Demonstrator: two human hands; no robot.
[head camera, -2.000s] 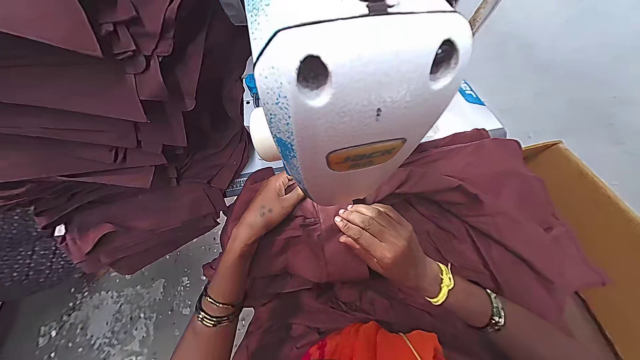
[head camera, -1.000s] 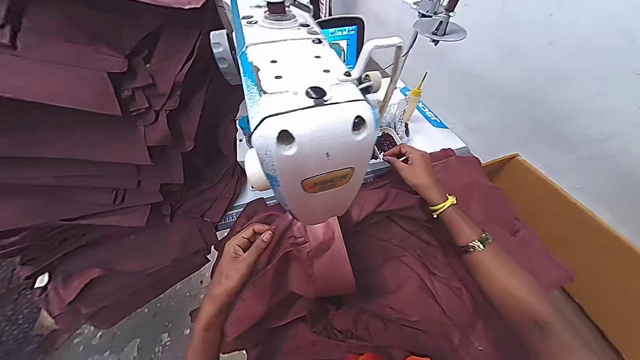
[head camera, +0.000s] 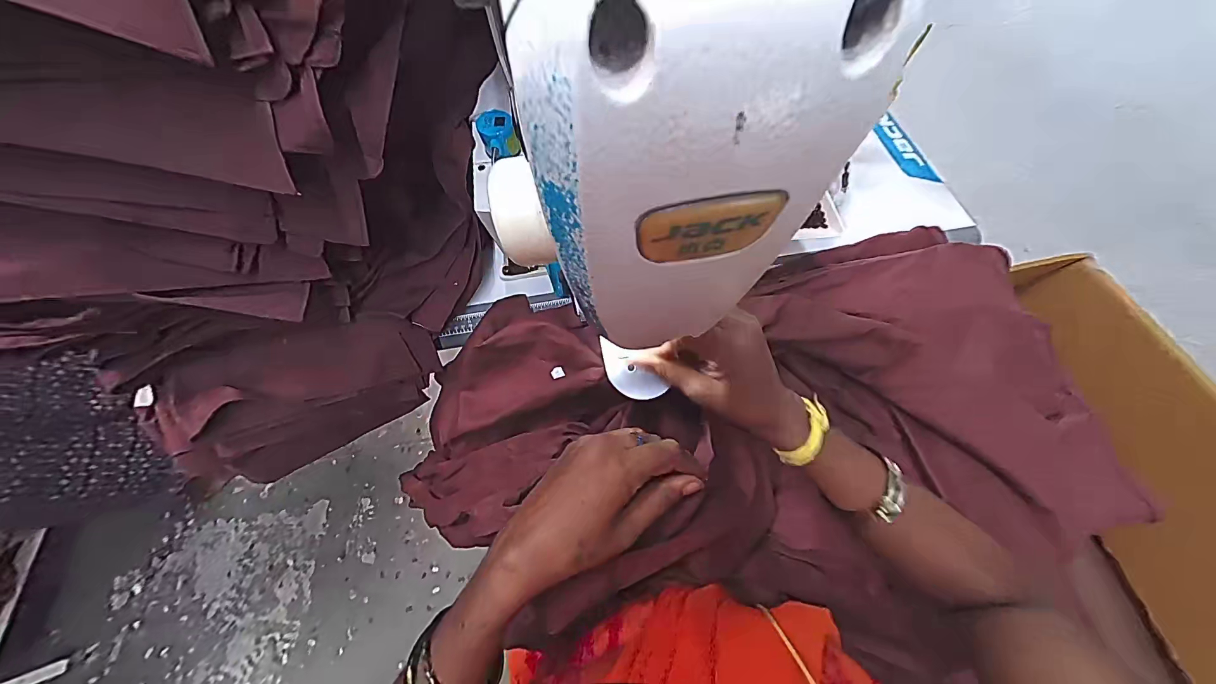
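Under the head of a white Jack sewing machine (head camera: 665, 123), maroon fabric (head camera: 912, 351) lies bunched across the machine bed. My right hand (head camera: 727, 370) is just below the machine head, its thumb and finger pinching a small white rounded piece (head camera: 635, 376) with a hole in it. What that piece is cannot be told. My left hand (head camera: 613, 489) rests palm down on the fabric nearer to me, fingers bent over its folds; whether it grips the cloth is hidden. The needle area is hidden behind the machine head.
Tall stacks of maroon cut fabric (head camera: 142, 199) stand at the left. A cardboard box (head camera: 1140, 380) is at the right, partly under the cloth. The white machine table (head camera: 912, 204) shows behind. A dark speckled cloth (head camera: 76, 437) hangs at the lower left.
My right hand has come from the small tray beside the machine back to below its head, now with the white piece. My left hand has moved right over the fabric. The view is closer.
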